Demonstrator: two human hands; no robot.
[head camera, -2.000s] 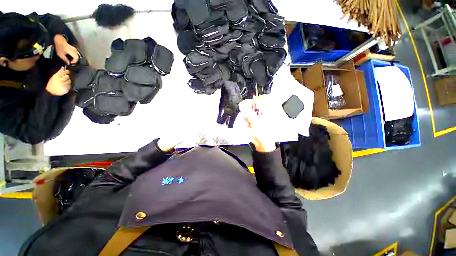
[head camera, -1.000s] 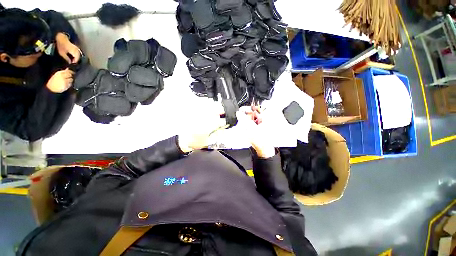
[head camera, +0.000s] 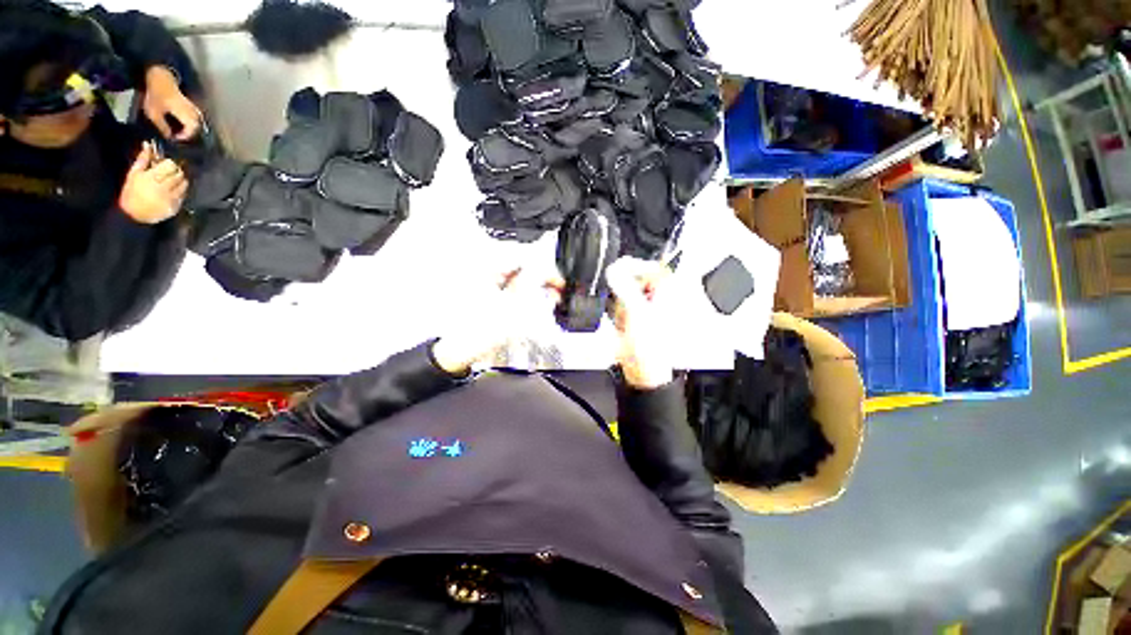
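Note:
A black zip pouch (head camera: 588, 269) stands on edge between my hands near the table's front edge, with a pale zipper line along it. My left hand (head camera: 531, 295) holds its left side; the hand is washed out against the white table. My right hand (head camera: 635, 295) is at its right side, with something small and reddish at the fingers, too blurred to name. The main pouch pile (head camera: 583, 112) lies directly ahead, touching or close to the held pouch. One dark flat piece (head camera: 728, 285) lies alone on white at the right.
A second pouch pile (head camera: 310, 192) is at left by a coworker (head camera: 87, 211). Cartons of black pieces stand below the table at right (head camera: 846, 422) and left (head camera: 99, 478). An open carton (head camera: 887, 254), a blue crate (head camera: 1020, 298) and brown strips (head camera: 930, 56) are at right.
My left hand has come in from the left to the pouch. The pouch, hanging narrow and dark before, now shows upright and rounded between both hands. The view has shifted slightly.

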